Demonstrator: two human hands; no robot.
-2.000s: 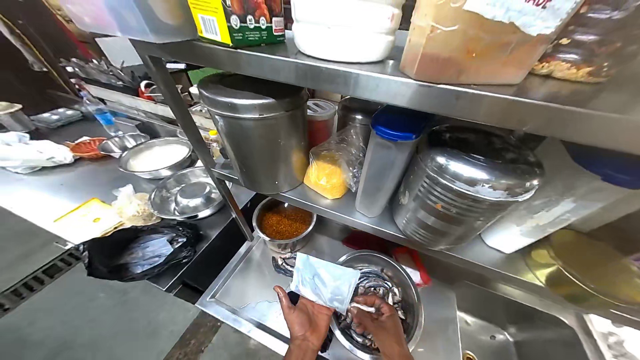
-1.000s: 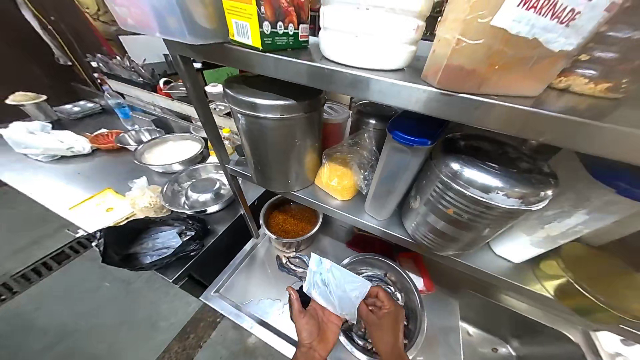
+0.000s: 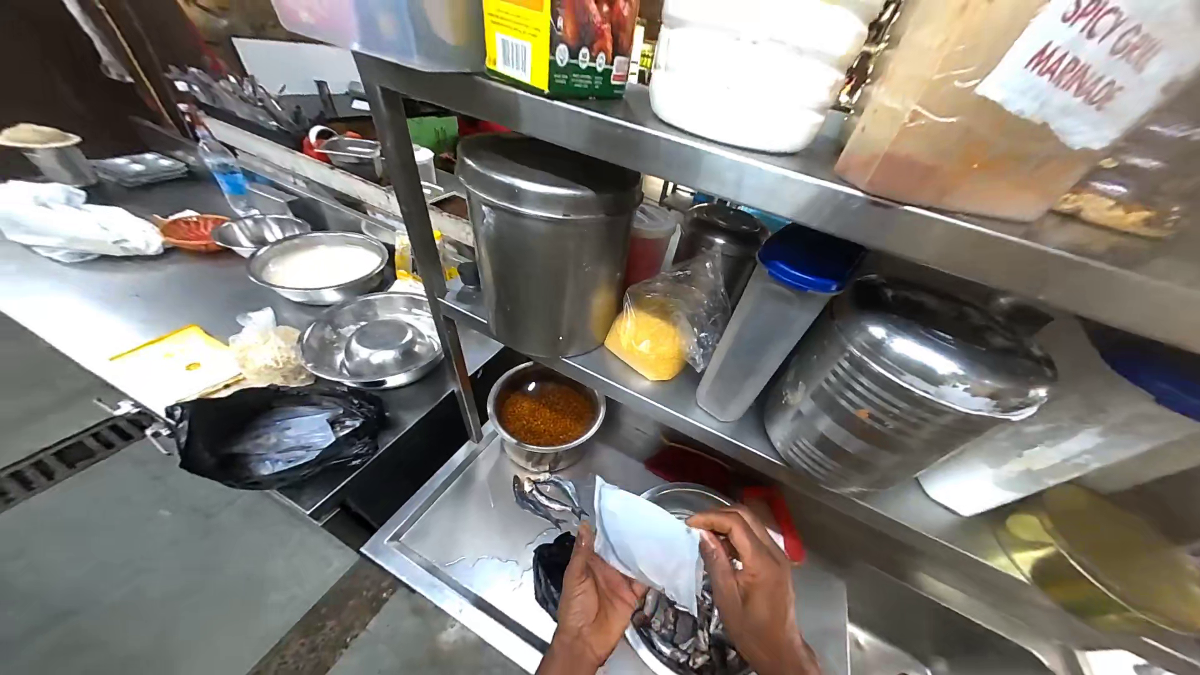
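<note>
A pale bluish-white sheet, paper or thin plastic, (image 3: 649,544) is held between my two hands above a steel bowl (image 3: 647,653) of small silvery fish (image 3: 680,637). My left hand (image 3: 598,600) supports its lower left edge, palm up. My right hand (image 3: 750,572) pinches its right edge between thumb and fingers. More fish (image 3: 548,502) lie on the steel counter (image 3: 459,525) just left of the sheet. A black plastic bag (image 3: 553,572) is beside my left hand, partly hidden. Behind stands a steel pot (image 3: 547,417) with an orange-brown grainy spice mix.
A steel shelf (image 3: 731,422) with lidded steel canisters (image 3: 558,253), a blue-lidded container (image 3: 769,319) and a bag of yellow powder (image 3: 652,337) overhangs the counter. At left, another counter holds bowls and an open black bag (image 3: 202,450). A sink is at lower right.
The sheet has turned in my hands and now slants down to the right, over the bowl. Both hands keep hold of it.
</note>
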